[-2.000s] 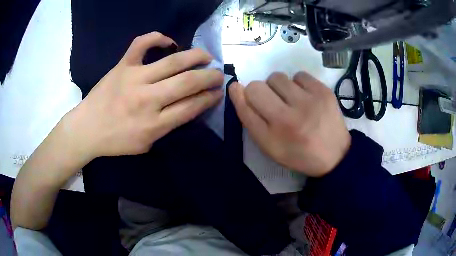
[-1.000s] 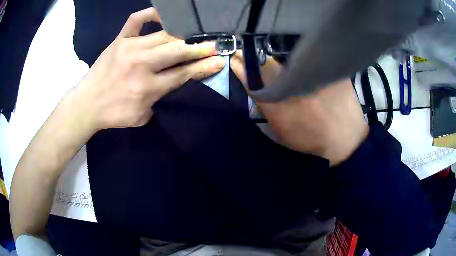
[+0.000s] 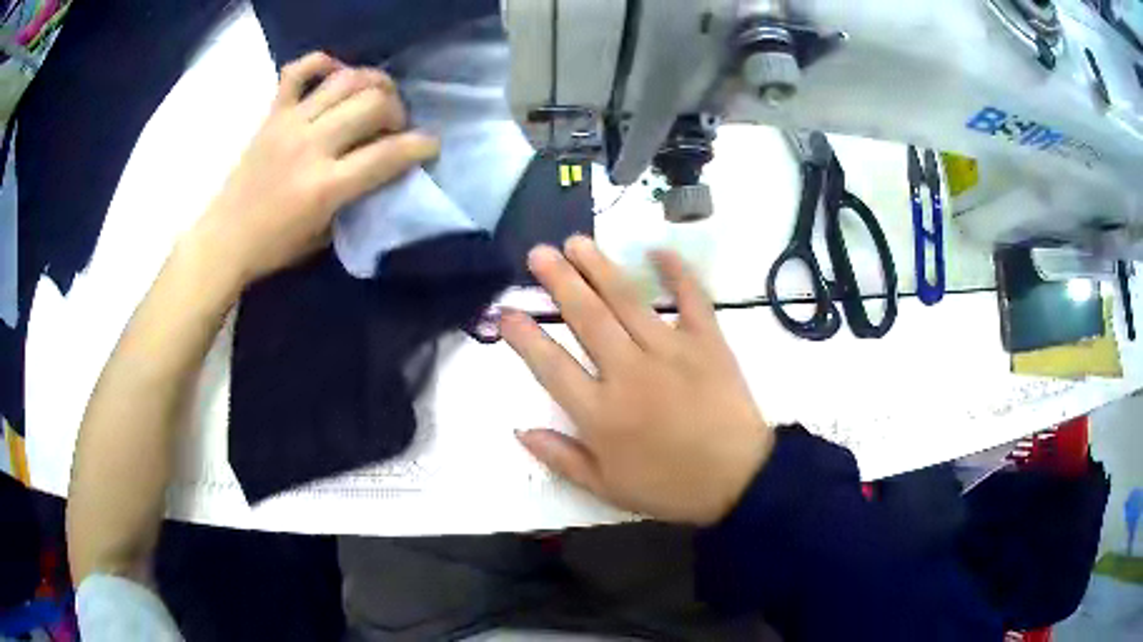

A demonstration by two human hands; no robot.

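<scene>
The dark garment panel lies bunched on the table left of the machine needle area, partly folded over. Its pale blue-grey backing shows beside my left hand. My left hand has its fingers curled on the folded panel and grips it. A dark part reaches under the presser foot; whether it belongs to the panel is unclear. My right hand is palm down with fingers spread, right of the cloth, holding nothing visible. Its fingertips are slightly blurred.
The white sewing machine head spans the top right. Black-handled shears and blue snips lie right of it. A dark box sits on a yellowish pad farther right. More dark cloth lies at far left. A red basket shows below right.
The panel has moved left and folded over, showing more backing and bare table. My left hand moved with it. My right hand has come out from under the machine head and spread its fingers.
</scene>
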